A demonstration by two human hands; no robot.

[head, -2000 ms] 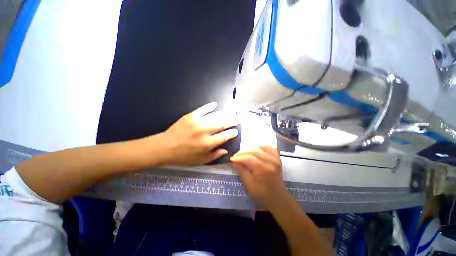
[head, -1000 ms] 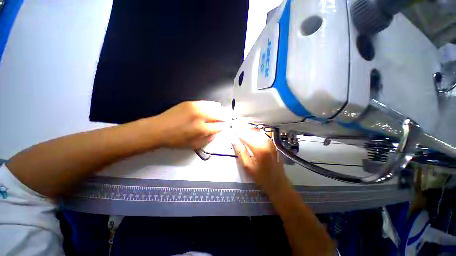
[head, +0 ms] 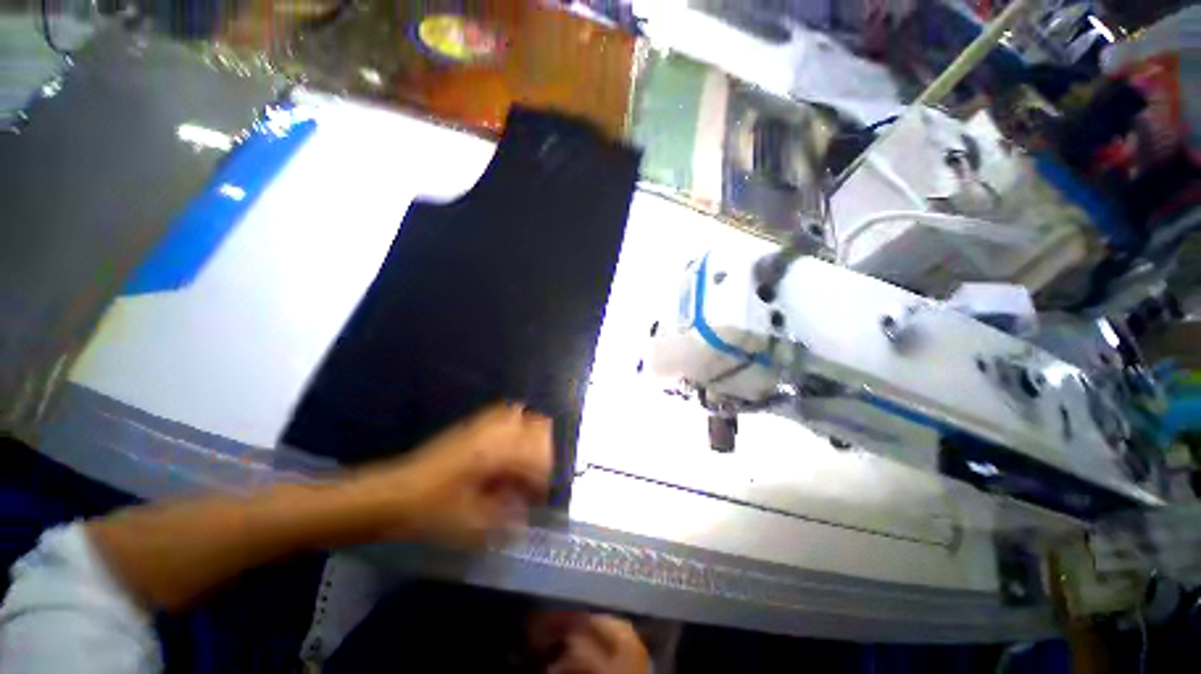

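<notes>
A black cut fabric panel (head: 481, 290) lies flat on the white table left of the sewing machine (head: 738, 316), with a curved notch at its upper left edge. My left hand (head: 494, 467) is blurred over the panel's lower end, near the table's front edge; its fingers look curled, and whether they grip the fabric cannot be told. My right hand (head: 593, 645) is low at the picture's bottom edge, below the table edge, partly cut off and blurred. What it holds, if anything, is hidden.
A ruler strip (head: 632, 560) runs along the table's front edge. A blue-edged grey board (head: 224, 211) is at the left. A brown wooden surface (head: 566, 66) is behind the panel. Another white machine (head: 922, 198) and cluttered cloth are at the back right.
The view has swung back and shows more of the room. My hands have left the needle area; the right is now below the table edge. The panel now reaches the table's front edge.
</notes>
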